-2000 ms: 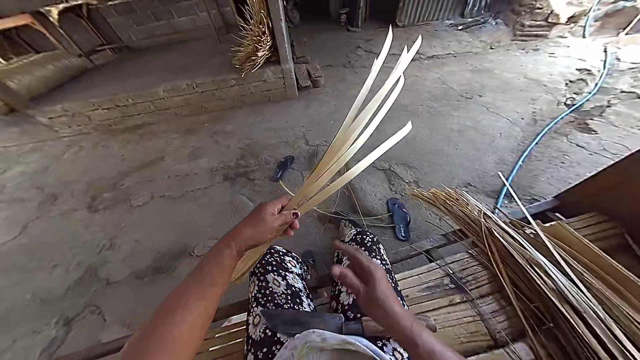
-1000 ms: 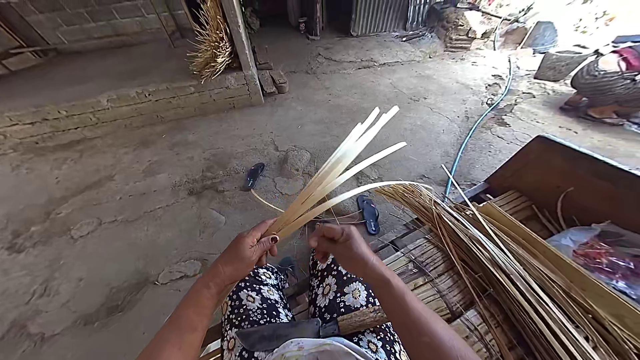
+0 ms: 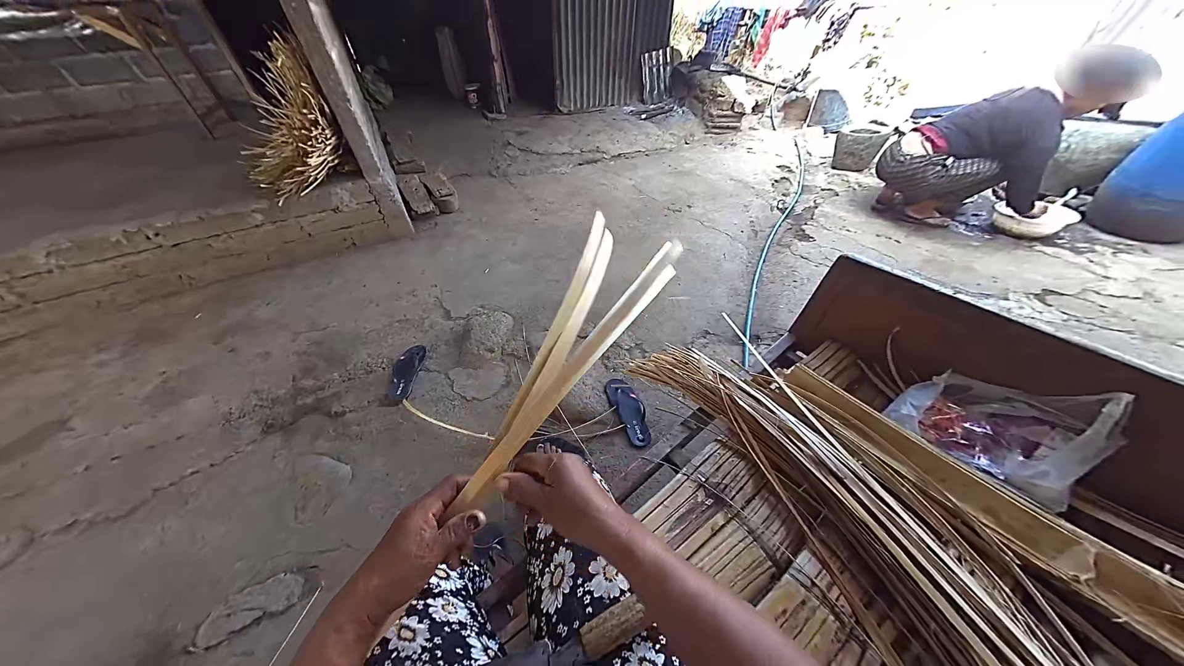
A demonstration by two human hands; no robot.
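Several pale, flat strips split from bamboo or a similar material (image 3: pixel 546 384) fan upward and away from me. My left hand (image 3: pixel 430 532) is closed around their lower end, thumb on top. Just to its right, my right hand (image 3: pixel 560 490) has its fingertips against the strips near the grip; whether it pinches one is hard to see. Across my lap, over flower-patterned trousers (image 3: pixel 555 573), lies a tool with a wooden handle (image 3: pixel 610 627), mostly hidden by my right forearm and the frame's edge.
A bundle of thin strips (image 3: pixel 860 499) lies on the slatted bamboo bench (image 3: pixel 712 518) at right, near a plastic bag (image 3: pixel 1008 435) and a brown board (image 3: pixel 980 342). Dark sandals (image 3: pixel 629 412) and a blue hose (image 3: pixel 772 245) are on the ground. A person (image 3: pixel 980 148) crouches by a basin (image 3: pixel 1036 220).
My right hand has come from over my lap to the strips beside my left hand. The strips' tips stand closer together. The view has swung right, bringing the crouching person fully into sight.
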